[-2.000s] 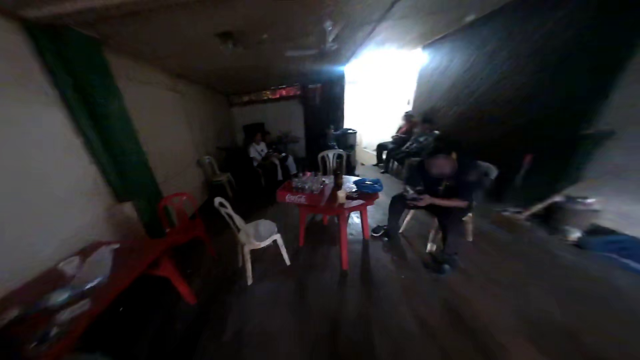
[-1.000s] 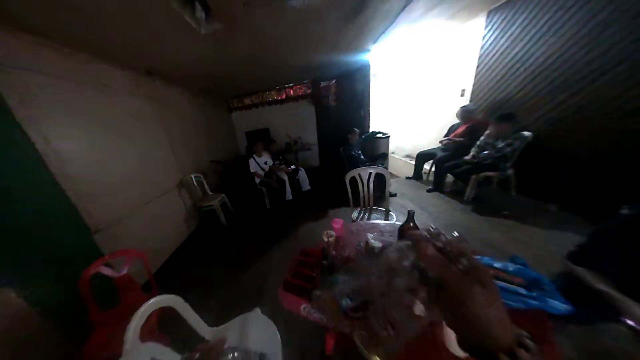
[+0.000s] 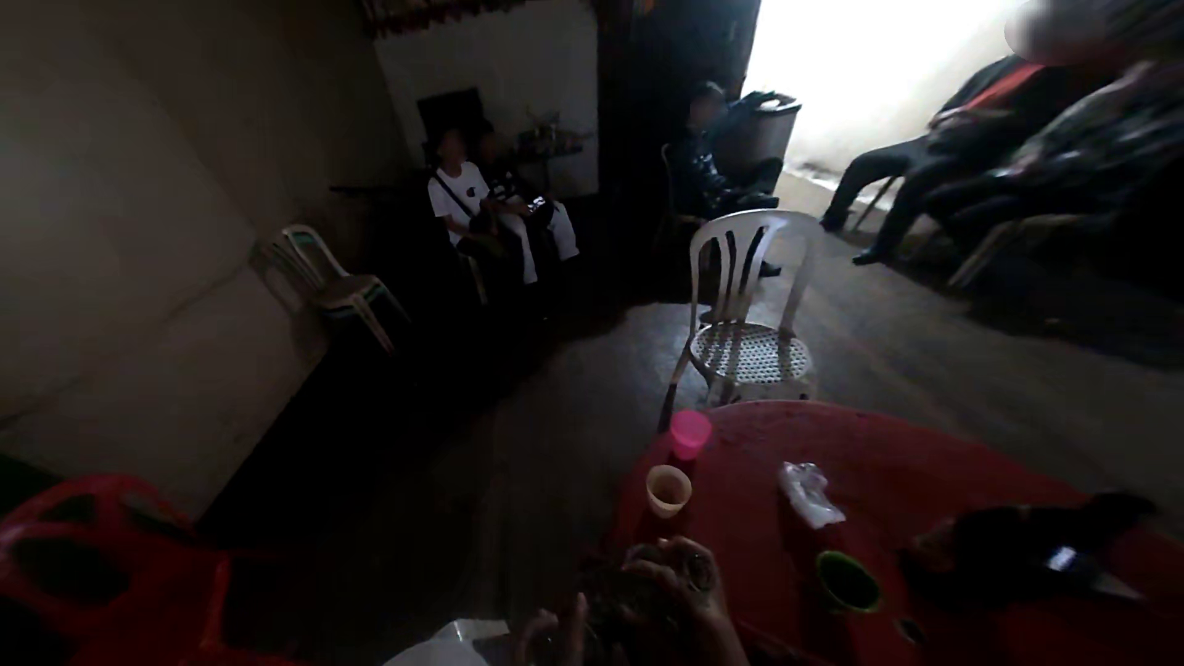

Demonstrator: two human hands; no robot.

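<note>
At the bottom, my right hand (image 3: 698, 601) is curled around what looks like a clear glass or bottle (image 3: 696, 569) with a round rim. My left hand (image 3: 555, 636) is beside it at the lower edge, fingers raised; whether it grips anything is unclear. Dark shapes between the hands are too dim to name. A red plastic table (image 3: 740, 453) lies in front and to the right. On it stand a pink cup (image 3: 690, 433), a beige cup (image 3: 668, 490) nearest my right hand, and a green cup (image 3: 847, 581). A crumpled clear plastic wrapper (image 3: 810, 495) lies between them.
A white plastic chair (image 3: 751, 351) stands behind the table, another (image 3: 347, 289) by the left wall, and a red chair (image 3: 111, 564) at lower left. Several people sit farther back. A dark object (image 3: 1008, 555) with a bright spot lies on the table's right.
The view has come close to the table. One second ago a hand was over it beside clear items and a dark bottle stood there; now both hands are low at the table's left side.
</note>
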